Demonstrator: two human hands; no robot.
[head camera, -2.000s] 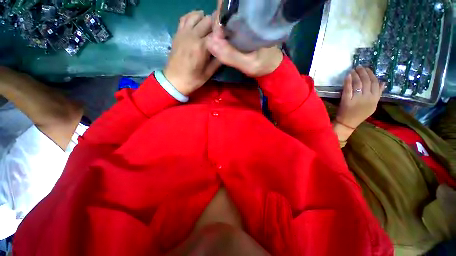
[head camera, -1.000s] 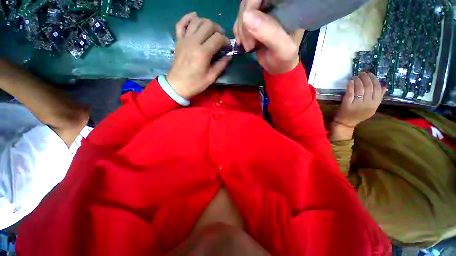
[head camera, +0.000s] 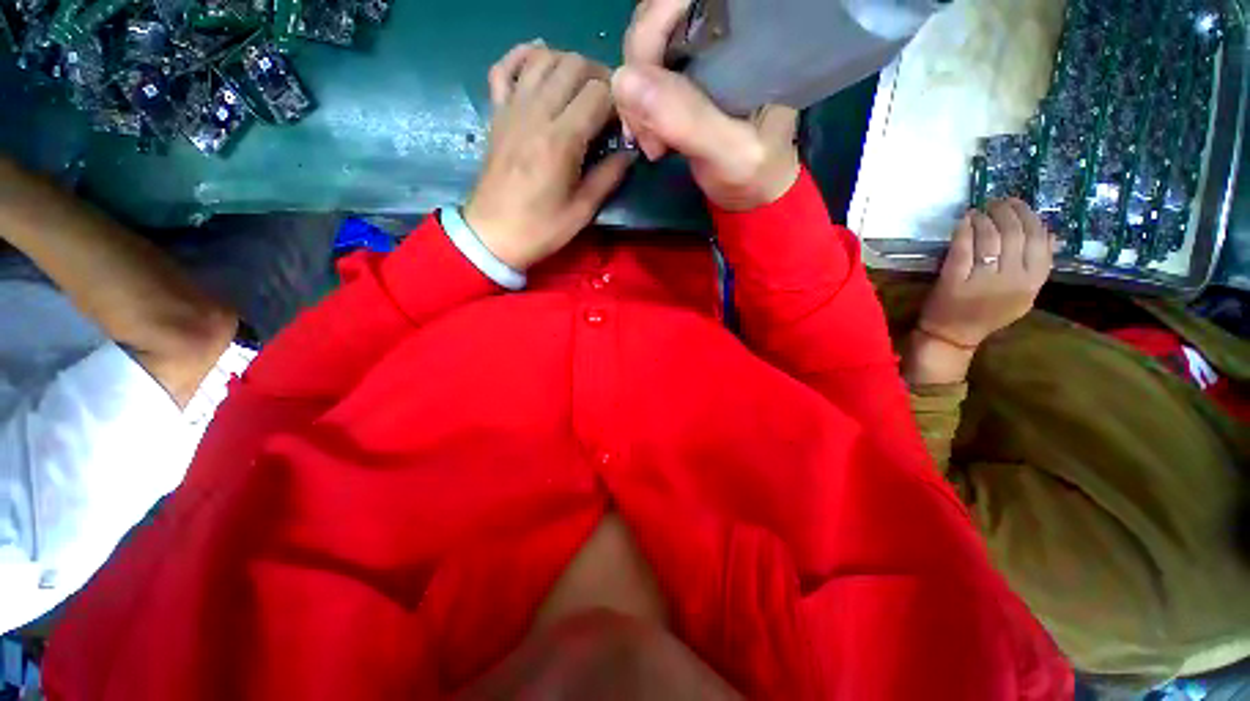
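Observation:
My left hand is at the bench's near edge, its fingers curled over a small dark circuit board, most of which is hidden. My right hand grips a thick grey hand power tool that is cut off by the top edge. The tool slants down to the left. Its front end is hidden behind my right fingers, which are close to the board, so contact cannot be told.
A heap of boards lies on the green bench at the upper left. A metal tray with rows of boards is at the right, with a neighbour's hand on its near rim. Another person's arm is at the left.
The tool has swung over, then back left and down since one second ago. My right hand has come closer to my left hand, which stays nearly in place on the board.

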